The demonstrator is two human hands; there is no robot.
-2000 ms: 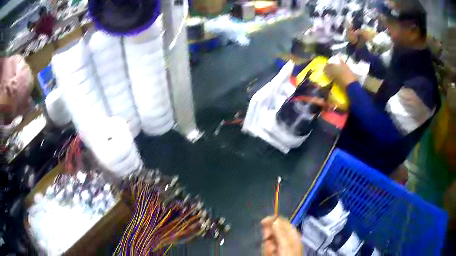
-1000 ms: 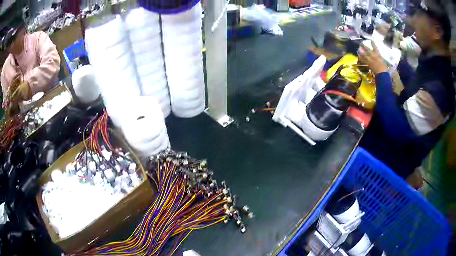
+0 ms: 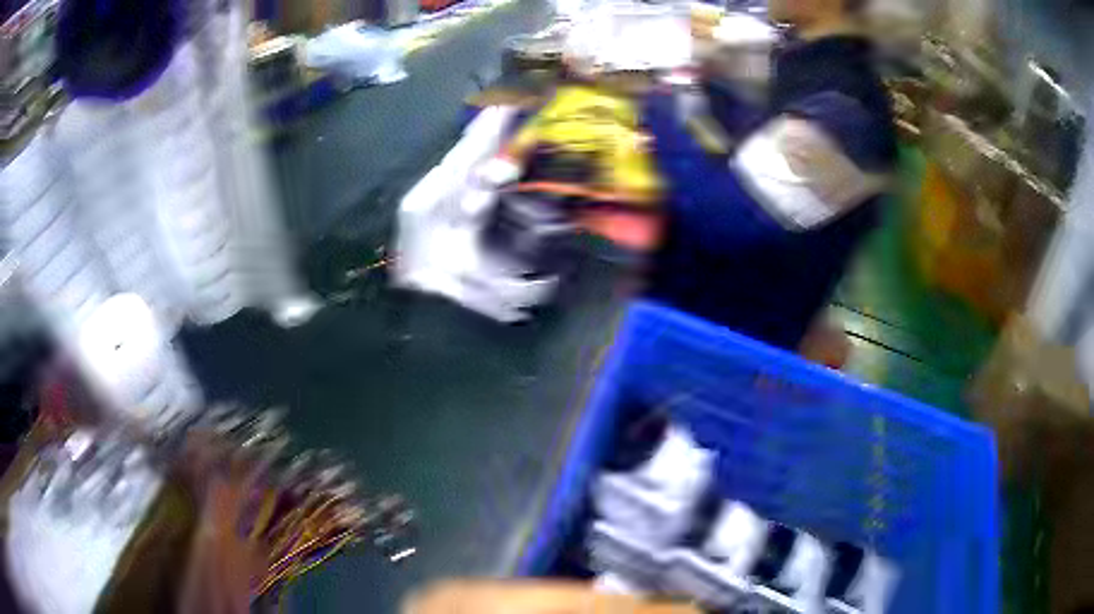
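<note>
A blurred skin-toned shape, part of my hand or arm [image 3: 546, 599], lies along the bottom edge at the centre and is cut off. I cannot tell which hand it is or whether it holds anything. The blue plastic crate [image 3: 816, 396] stands just beyond it to the right. White and black part-built units [image 3: 666, 492] lie in the crate. The fanned wire leads [image 3: 306, 528] lie at the lower left, their small end connectors towards the bench middle. Everything is blurred by motion.
Tall stacked white covers [image 3: 192, 216] stand at left beside a pale post [image 3: 266, 204]. A white and black unit [image 3: 486, 234] is on the dark bench [image 3: 372, 396]. A worker in dark blue [image 3: 750, 240] stands behind the crate. A box of white parts [image 3: 156, 546] is lower left.
The view has swung right, so the stacks, wires and box sit further left and more of the crate shows. A skin-toned shape has come in at the bottom edge.
</note>
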